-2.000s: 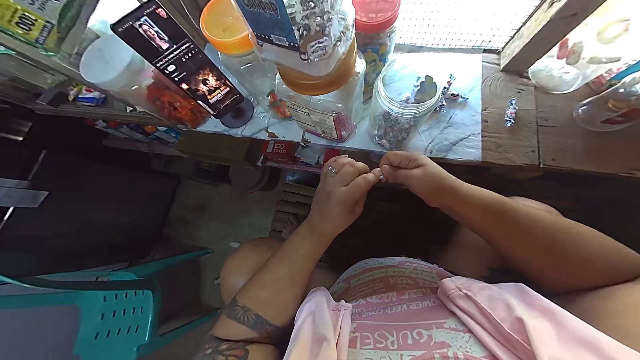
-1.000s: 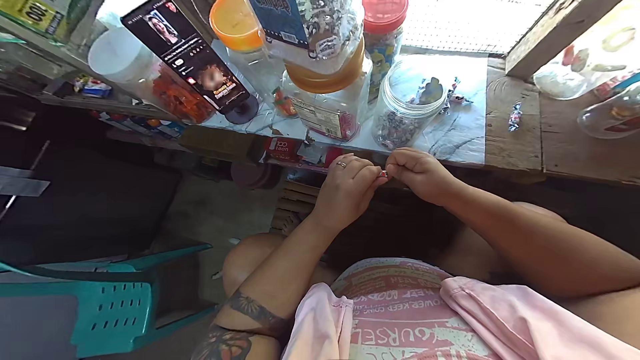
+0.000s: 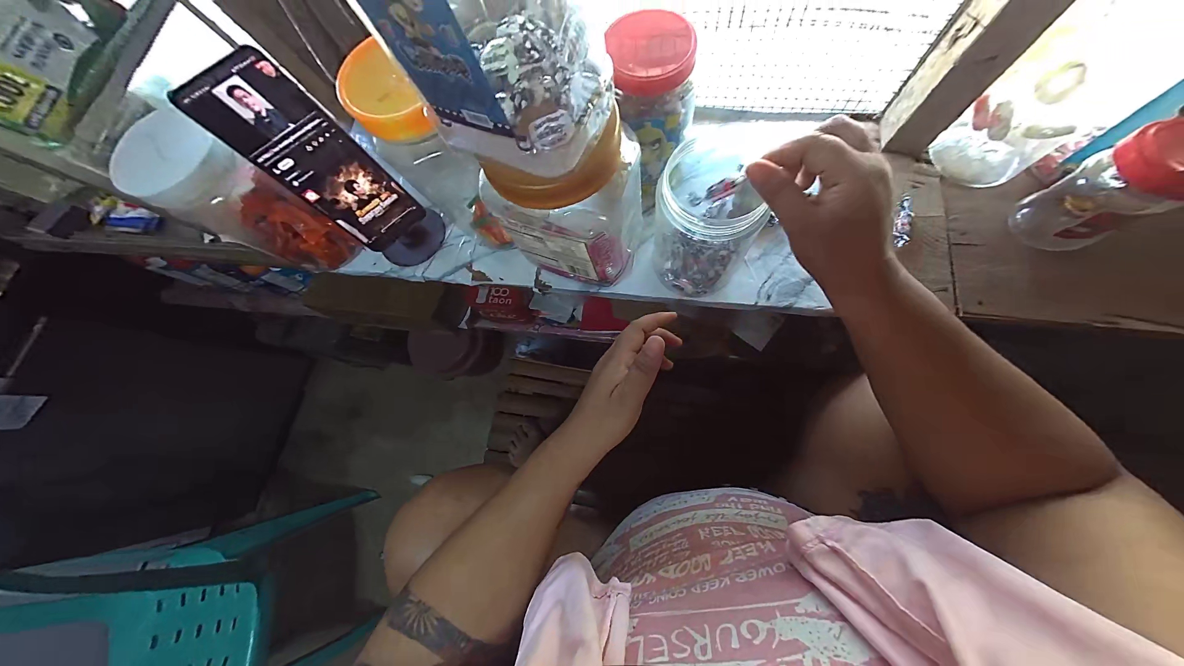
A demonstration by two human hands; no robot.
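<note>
My right hand (image 3: 828, 199) is raised at the mouth of an uncapped clear plastic jar (image 3: 708, 217), its thumb and fingertips pinched on a small wrapped candy (image 3: 726, 188) over the opening. Many small wrapped candies (image 3: 694, 264) lie in the bottom of that jar. Below the shelf edge, my left hand (image 3: 634, 370) hangs in the air with its fingers apart and nothing in them. Another wrapped candy (image 3: 903, 220) lies on the wooden shelf, right of my right wrist.
Left of the jar stand stacked jars with an orange lid (image 3: 555, 176), a red-lidded jar (image 3: 650, 65) and a leaning smartphone (image 3: 296, 148). A red-capped container (image 3: 1091, 199) lies at the right. A green plastic chair (image 3: 194, 610) stands lower left.
Both hands were together in front of the shelf edge around something small. My right hand has moved up to the jar's mouth; my left hand has let go and opened.
</note>
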